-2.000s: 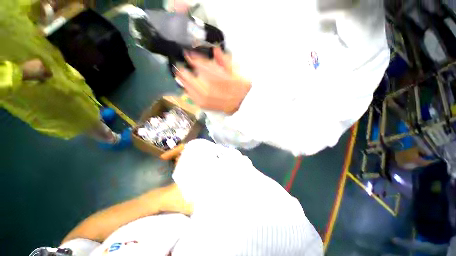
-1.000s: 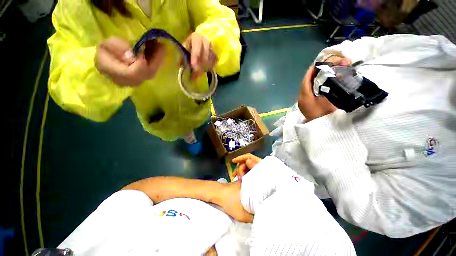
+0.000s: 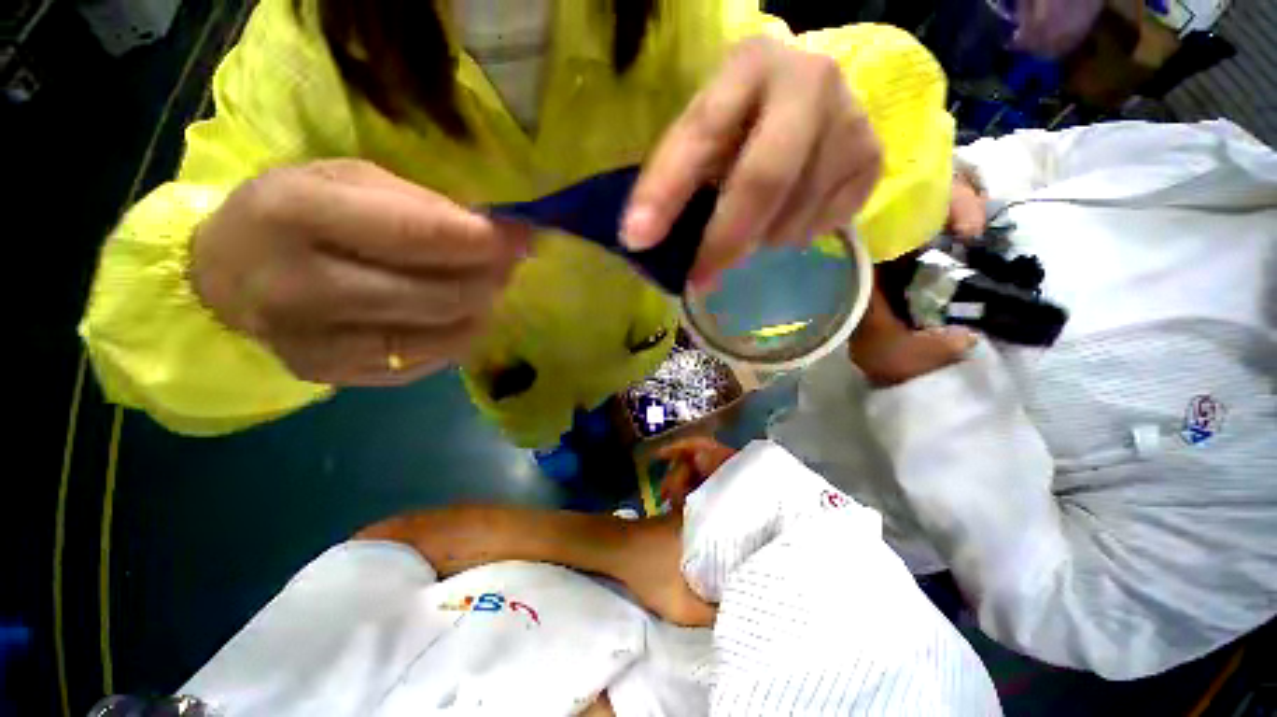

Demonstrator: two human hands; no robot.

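Note:
In front of me, a person in a yellow smock (image 3: 560, 322) holds a dark blue strap (image 3: 581, 207) stretched between both hands. A pale ring of tape (image 3: 852, 315) hangs at that person's hand on the right. My arms are folded low in the view: a bare forearm (image 3: 518, 549) runs under a white sleeve (image 3: 826, 616). A few dim fingers (image 3: 689, 460) show above the sleeve; I cannot tell which of my hands they belong to. The rest of my hands is hidden, and nothing held shows.
An open carton of tangled white leads (image 3: 679, 395) is on the green floor beyond my arms, partly covered by the yellow smock. At right, a person in a white smock (image 3: 1106, 518) holds a black-and-white strap bundle (image 3: 1001, 301). Yellow floor lines (image 3: 109, 560) run at left.
The person in yellow has come closer, and the strap and tape ring are nearer and further right. The strap is now pulled straighter. My folded arms have hardly moved.

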